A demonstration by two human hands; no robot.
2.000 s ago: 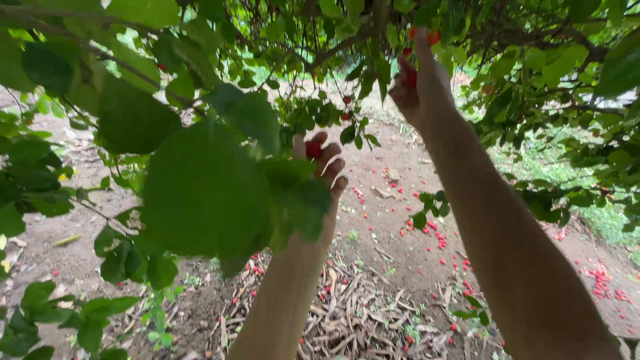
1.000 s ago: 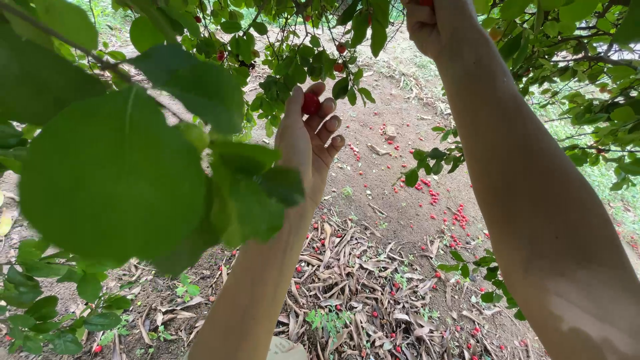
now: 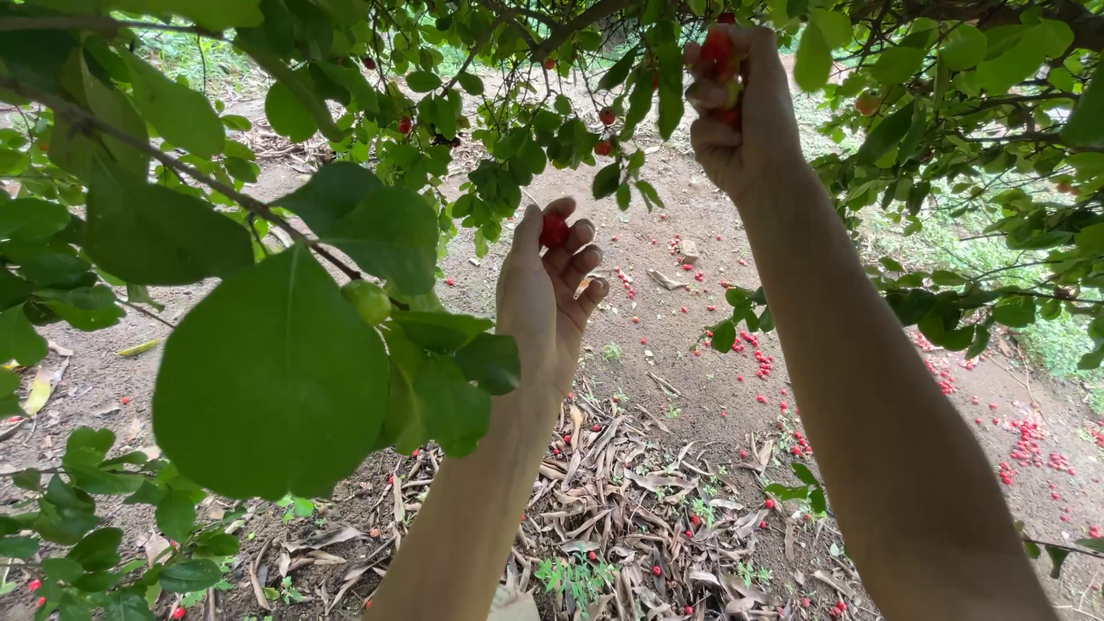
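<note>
My left hand (image 3: 556, 276) is raised near the middle of the view, its fingers curled around a red berry-like fruit (image 3: 555, 231) held by the thumb and index finger. Up among the leaves at the top right, my right hand (image 3: 746, 108) closes on several red fruits (image 3: 718, 52), one of them partly yellow-green. Whether those are still joined to the branch cannot be told. Two more red fruits (image 3: 605, 132) hang from twigs between the hands. A green fruit (image 3: 368, 302) sits on a branch left of my left hand.
Large green leaves (image 3: 272, 379) fill the near left. A thin branch (image 3: 216, 191) crosses there, and thicker branches (image 3: 582, 24) run along the top. Fallen red fruits (image 3: 1026, 444) dot the bare soil. Dry leaves (image 3: 621, 500) lie heaped below my arms. Leafy twigs (image 3: 957, 302) reach in from the right.
My right hand, mostly out of view at the top a second ago, now shows with several red fruits in its fingers. My left hand still holds its red fruit.
</note>
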